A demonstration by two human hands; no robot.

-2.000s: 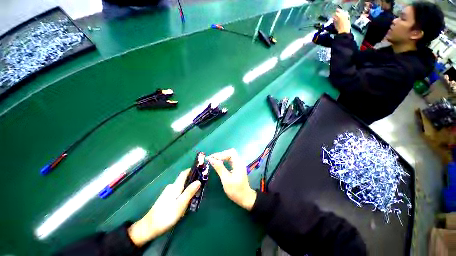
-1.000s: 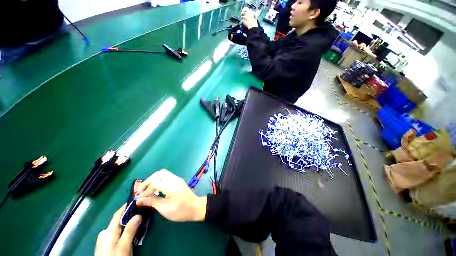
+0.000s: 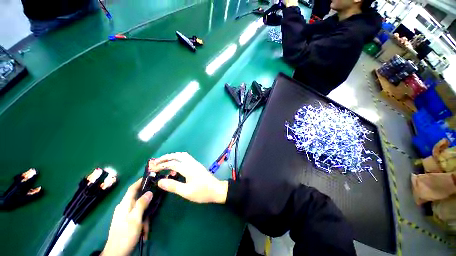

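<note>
A black battery clamp (image 3: 151, 187) is held between my two hands at the lower centre, its jaw end pointing up and its cable hanging down. My left hand (image 3: 126, 217) grips the clamp body from the left and below. My right hand (image 3: 187, 179) is at the jaw end, fingers and thumb closed around its tip. Whether a small metal part is in the clamp or fingers is hidden. Black clamps with coppery jaws (image 3: 92, 192) lie on the green belt to the left.
A black tray (image 3: 280, 175) with a pile of silver wire parts (image 3: 332, 137) stands at my right. Waiting leads (image 3: 240, 122) lie beside it. Another lead (image 3: 150, 39) lies farther along the belt. A person in dark clothing (image 3: 320, 47) stands beyond the tray.
The view has swung right since the first frame. My right fingers now wrap the clamp's jaw end. The silver wire seen along the clamp a second ago no longer shows clearly.
</note>
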